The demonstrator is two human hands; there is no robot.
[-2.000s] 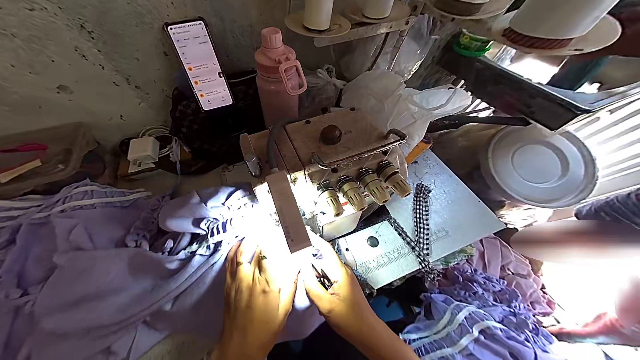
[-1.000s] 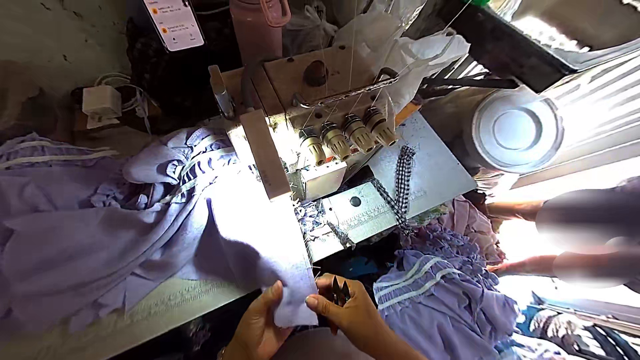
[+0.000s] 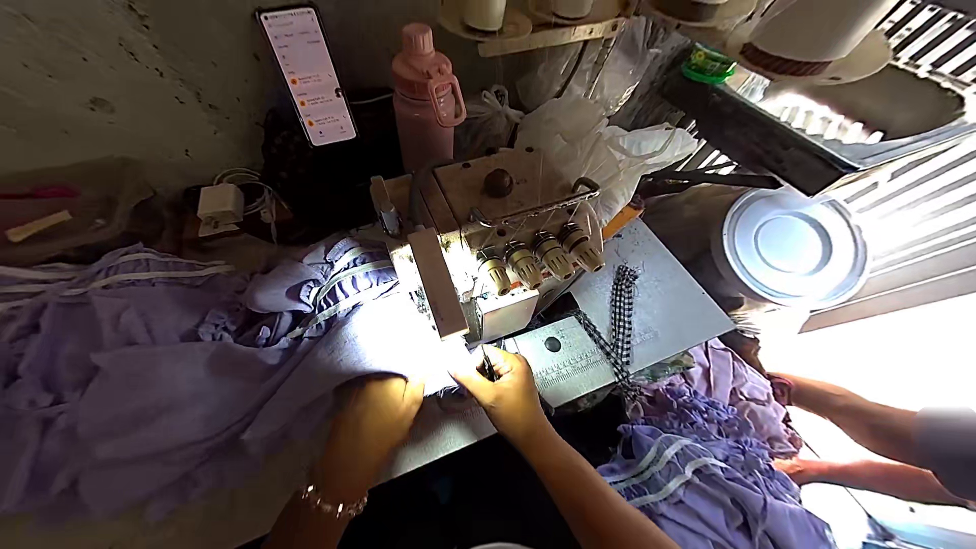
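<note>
An overlock sewing machine (image 3: 503, 191) stands at the middle of the head view, its lamp lighting lilac fabric (image 3: 358, 343) spread over the left of the table. My left hand (image 3: 377, 412) lies on the fabric's near edge, its fingers partly blurred. Close to the machine's front, my right hand (image 3: 499, 389) pinches the fabric edge and also holds a small dark tool, perhaps thread snips (image 3: 489, 366). The presser foot and needle are hidden behind the machine's front plate and the glare.
A black-and-white checked strip (image 3: 621, 320) lies on the metal table plate (image 3: 663, 282). Gathered lilac garments (image 3: 686, 465) hang at the lower right, beside another person's hands (image 3: 797, 465). Behind the machine are a pink bottle (image 3: 424, 107), a phone (image 3: 309, 76) and plastic bags (image 3: 595, 145).
Both hands have moved up from the table's near edge to the machine's front. The fabric edge they held below the table edge one second ago now lies by the machine.
</note>
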